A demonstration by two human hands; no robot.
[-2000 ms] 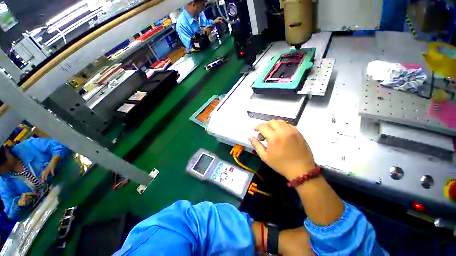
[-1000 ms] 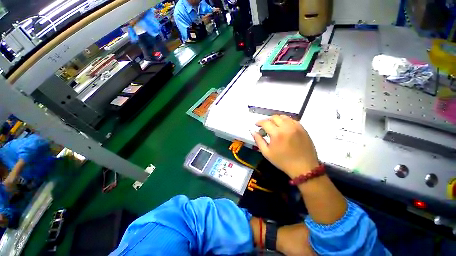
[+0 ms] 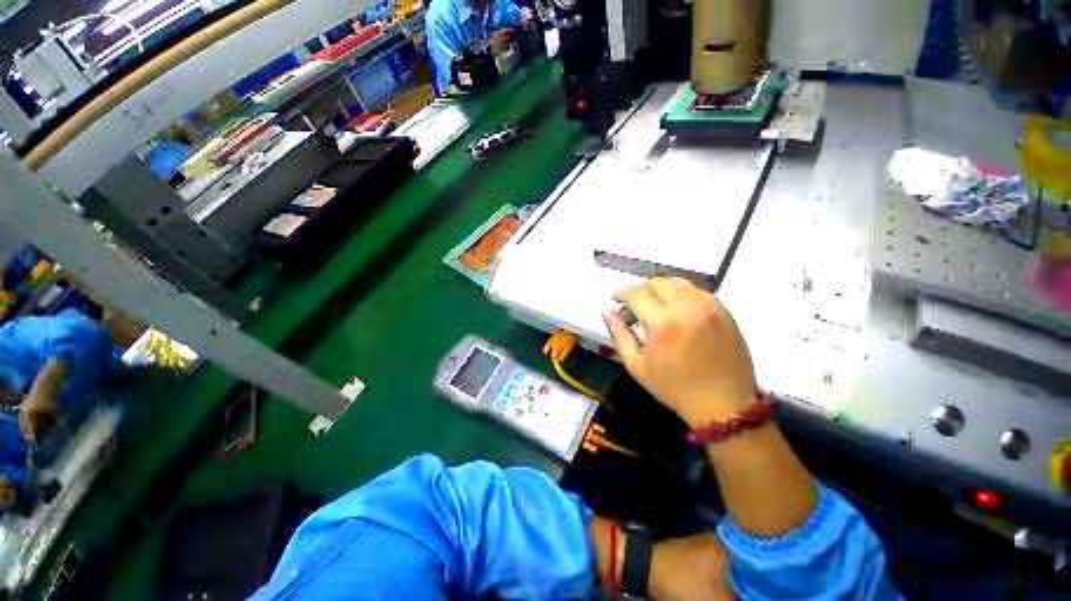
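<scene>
My right hand [image 3: 691, 350], bare with a red bead bracelet, is at the press table's [image 3: 552, 276] front edge with fingers curled. A small dark thing shows between thumb and fingers; whether it is held is unclear. My left forearm with a black watch [image 3: 635, 559] passes under my right arm; my left hand is hidden. The mint-green fixture cover frame [image 3: 719, 121] is at the back, under the bronze-coloured cylinder [image 3: 731, 47], which hides part of it. The pale sliding plate [image 3: 681, 211] lies in front of the fixture.
A grey-white meter [image 3: 514, 397] with orange plugs and an orange-brown fixture plate [image 3: 487, 244] lie on the green bench. A crumpled cloth [image 3: 957, 186] lies on the perforated plate [image 3: 940, 252]. Silver buttons [image 3: 948, 419] are at the right front. Two people in blue sit left and at the back.
The fixture with the mint-green frame has moved back under the cylinder, showing more of the pale plate. My right hand stays at the table edge. The view has shifted slightly.
</scene>
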